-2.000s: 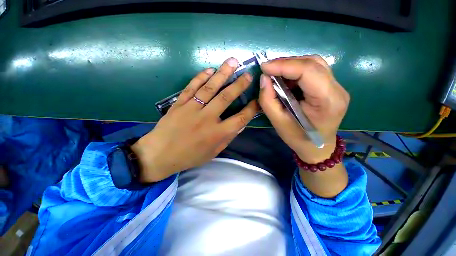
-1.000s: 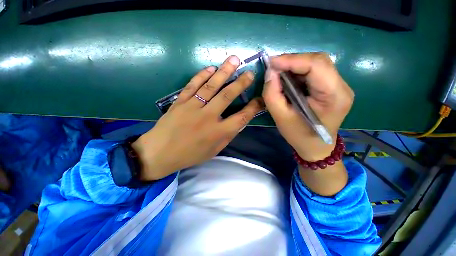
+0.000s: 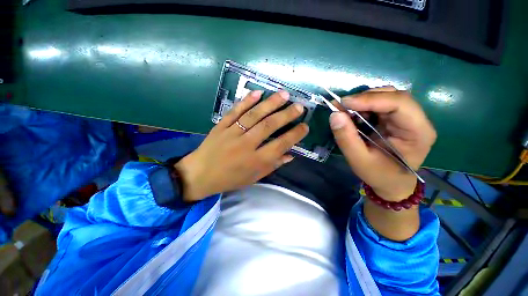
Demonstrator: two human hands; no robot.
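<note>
A silver-and-black phone middle frame (image 3: 230,65) lies tilted on the green mat near its front edge. My left hand (image 3: 246,139) rests flat over the frame's lower middle, fingertips on the frame, and hides part of its window. My right hand (image 3: 385,136) holds silver tweezers (image 3: 377,137) between thumb and fingers. The two tweezer legs are spread, with their tips at or just above the frame's upper right corner. I cannot tell if the tips touch it. No small part shows between the tips.
A long black tray (image 3: 278,23) lies along the far side of the green mat (image 3: 145,87), with part of a frame at its upper right. A yellow-orange cable (image 3: 514,173) is at the right edge. Blue clothing (image 3: 52,150) of another person shows at left.
The phone frame is turned, and more of it shows, including its left end. The tweezers have opened, and my right hand sits farther right and lower. The view has shifted too.
</note>
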